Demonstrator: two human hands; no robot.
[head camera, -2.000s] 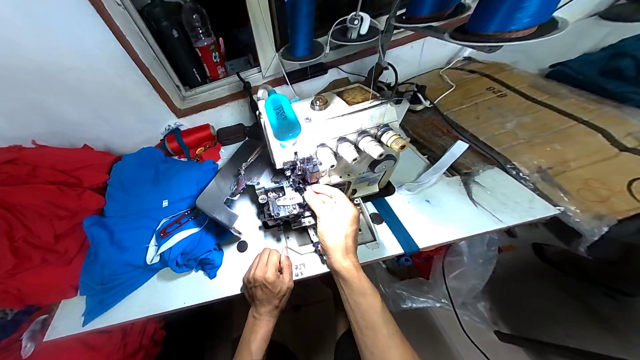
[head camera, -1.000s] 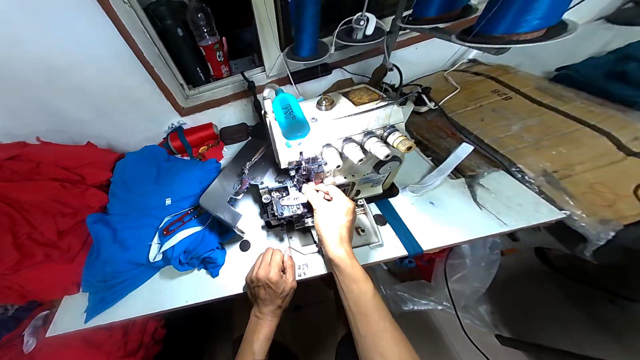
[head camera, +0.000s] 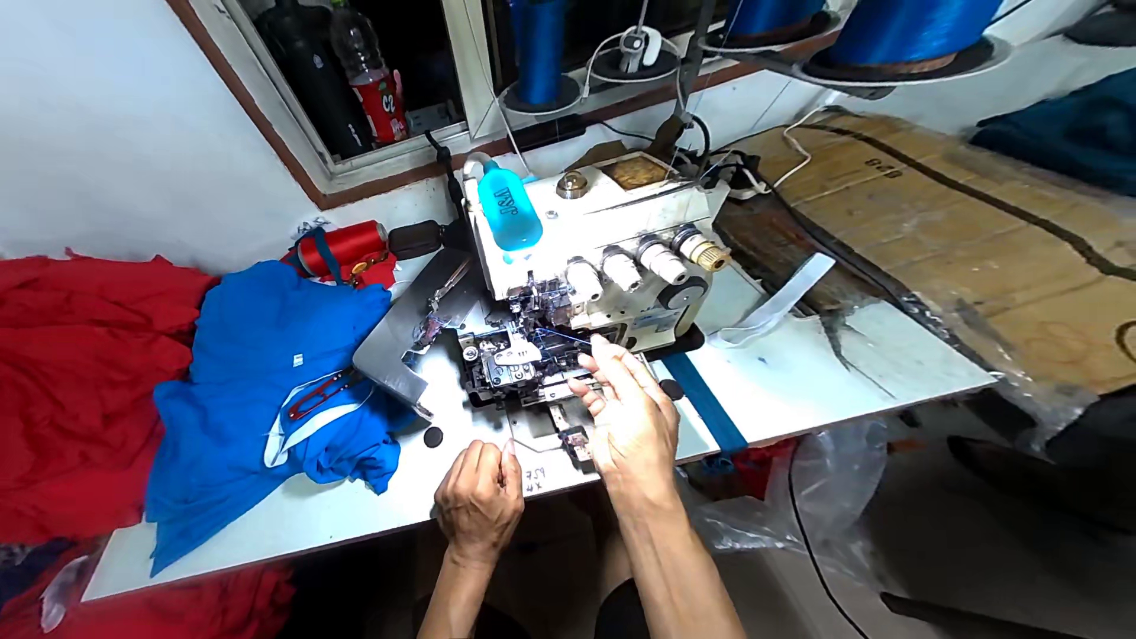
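Note:
A white overlock sewing machine (head camera: 603, 222) stands on the white table, its front open and the metal looper parts (head camera: 510, 359) bare. My right hand (head camera: 626, 408) is just right of these parts, thumb and forefinger pinching a blue thread (head camera: 566, 336) that runs left into the mechanism. Its other fingers are loosely bent. My left hand (head camera: 479, 497) rests curled at the table's front edge, below the looper area; nothing is clearly seen in it. A thin bent wire (head camera: 537, 448) and a small metal part (head camera: 577, 444) lie between the hands.
Blue fabric (head camera: 266, 355) with red-handled snips (head camera: 318, 397) lies left, beside red fabric (head camera: 80, 390). An opened metal cover (head camera: 390, 355) sits left of the machine. Thread cones (head camera: 537, 53) stand above. Cardboard (head camera: 994, 248) is at right; a plastic bag (head camera: 825, 488) hangs below the table edge.
My right hand has drawn back to the right from the looper parts, and a blue thread now shows stretched from them to its fingertips. My left hand has stayed by the table edge.

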